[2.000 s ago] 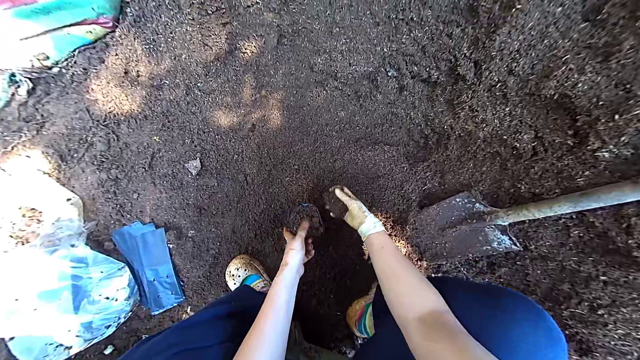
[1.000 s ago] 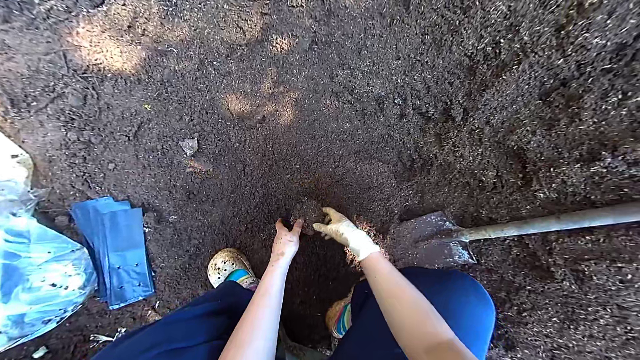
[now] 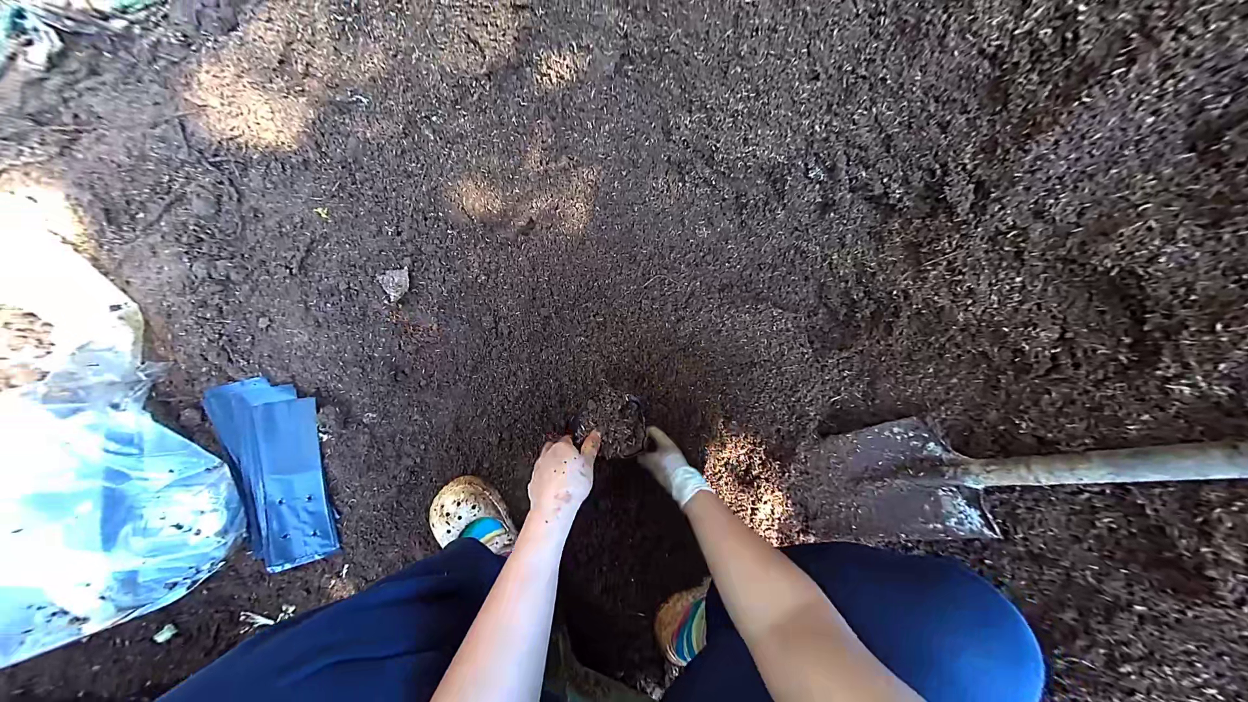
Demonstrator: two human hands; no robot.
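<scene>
Between my hands is a dark bag filled with soil [image 3: 612, 423], its round soil-covered top facing up. Bare and specked with dirt, my left hand [image 3: 563, 475] grips its left side, thumb at the rim. My right hand [image 3: 669, 462], in a pale, dirty glove, holds the right side near the rim. Loose dark soil [image 3: 546, 331] lies in front of and around the bag. The bag's lower part is hidden in shadow.
A shovel's metal blade [image 3: 892, 480] rests on the soil at right, its handle [image 3: 1111, 464] pointing right. Flat blue plastic bags [image 3: 278, 473] lie at left, beside a large clear plastic bag [image 3: 107, 497]. My shoes [image 3: 470, 509] are close to the hands.
My right hand, raised with soil in it two seconds ago, has come down to the filled bag's right side. Both hands now hold the bag, its soil-filled top showing.
</scene>
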